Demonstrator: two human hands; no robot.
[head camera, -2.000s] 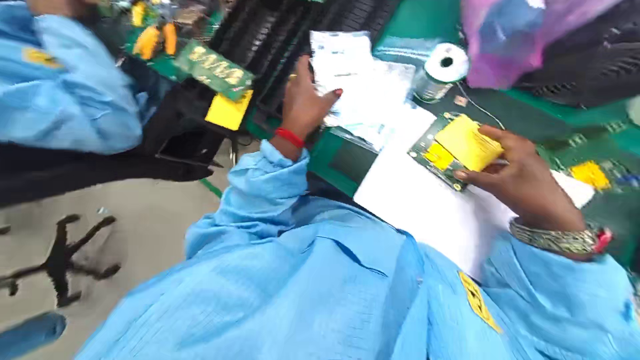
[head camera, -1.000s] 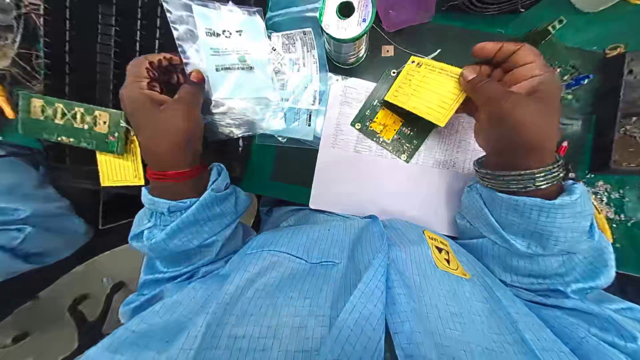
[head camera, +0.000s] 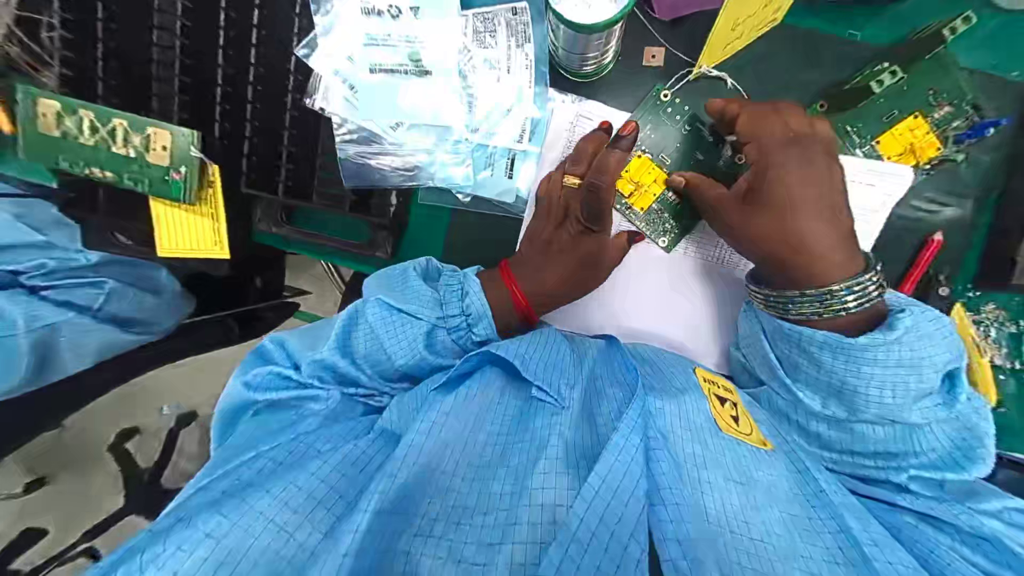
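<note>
A green circuit board (head camera: 680, 152) with a yellow transformer (head camera: 641, 183) lies tilted over printed paper sheets (head camera: 664, 296). My left hand (head camera: 572, 216) touches its left side, fingertips beside the transformer. At the board's right side is my right hand (head camera: 776, 184), thumb by the transformer and the other fingers bent over the edge; whether it grips the board cannot be told. A yellow paper tag (head camera: 740, 32) is tied with white string to the board's top corner and rests beyond it.
Clear plastic bags (head camera: 432, 96) with labels lie left of the papers, beside a solder wire spool (head camera: 586, 36). Another circuit board (head camera: 904, 104) and a red pencil (head camera: 920, 262) are at right. Black racks (head camera: 264, 96), a tagged board (head camera: 104, 144) and another person's blue sleeve (head camera: 72, 296) are at left.
My left hand has moved from the plastic bags to the circuit board. My right hand has let go of the yellow tag, which now lies beyond the board. The view has shifted.
</note>
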